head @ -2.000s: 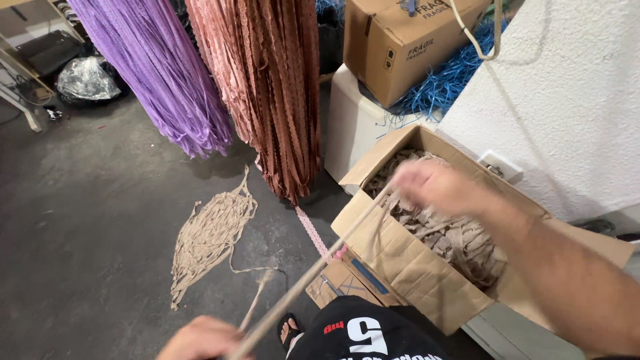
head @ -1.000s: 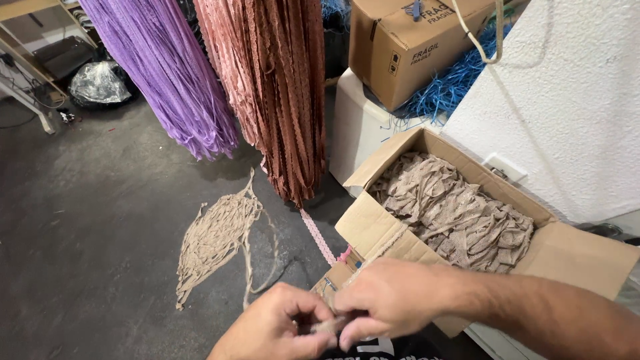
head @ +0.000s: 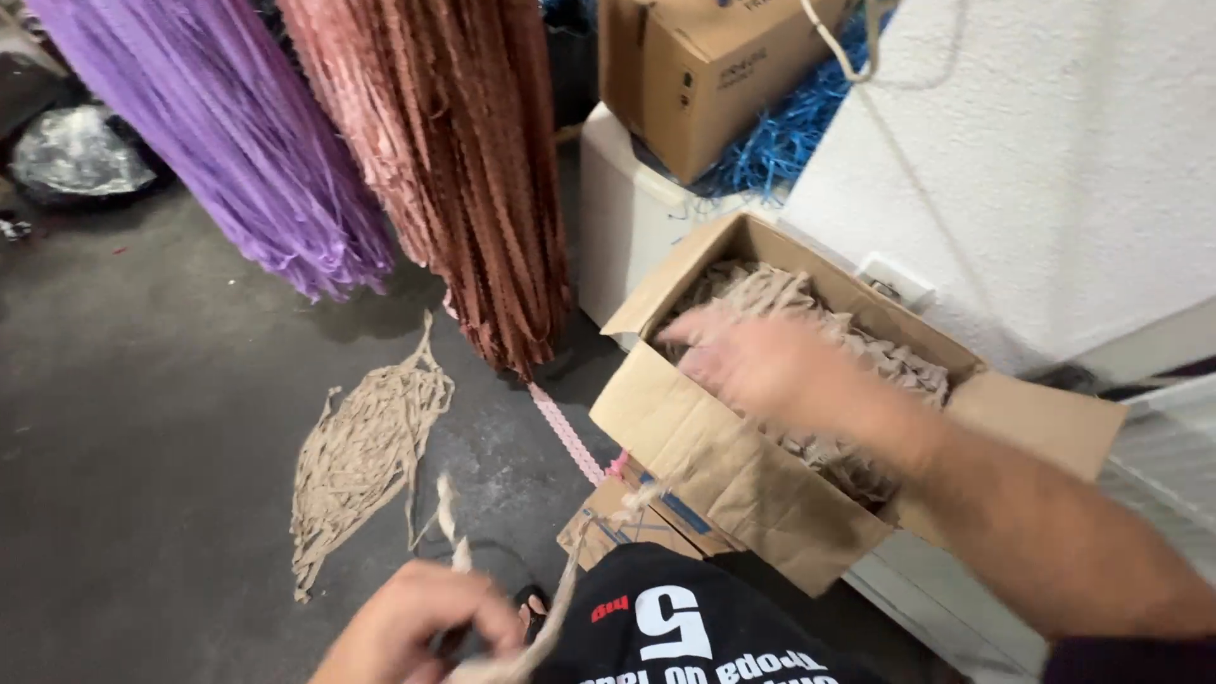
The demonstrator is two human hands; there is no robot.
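Note:
My left hand (head: pixel 427 627) is at the bottom, closed around a beige fabric strip (head: pixel 560 608) that runs up toward the box; the hand is partly blurred. My right hand (head: pixel 760 366), also blurred, reaches over an open cardboard box (head: pixel 750 494) at its near left side. Crumpled beige fabric strips (head: pixel 902 370) fill that box. Whether the right fingers grip any fabric cannot be told. A loose heap of beige strips (head: pixel 366 456) lies on the dark floor, left of centre, with a strip trailing from it toward my left hand.
Bundles of purple strips (head: pixel 237 142) and reddish-brown strips (head: pixel 475 190) hang at the upper left. A closed cardboard box (head: pixel 722 85) rests on a white surface beside blue shredded material (head: pixel 798 142). A white textured wall (head: pixel 1026 171) stands at the right. A pink lace strip (head: pixel 565 432) hangs near the centre.
My hands were together at the bottom a second ago. The right hand has since moved up to the open box, while the left has stayed low with the strip.

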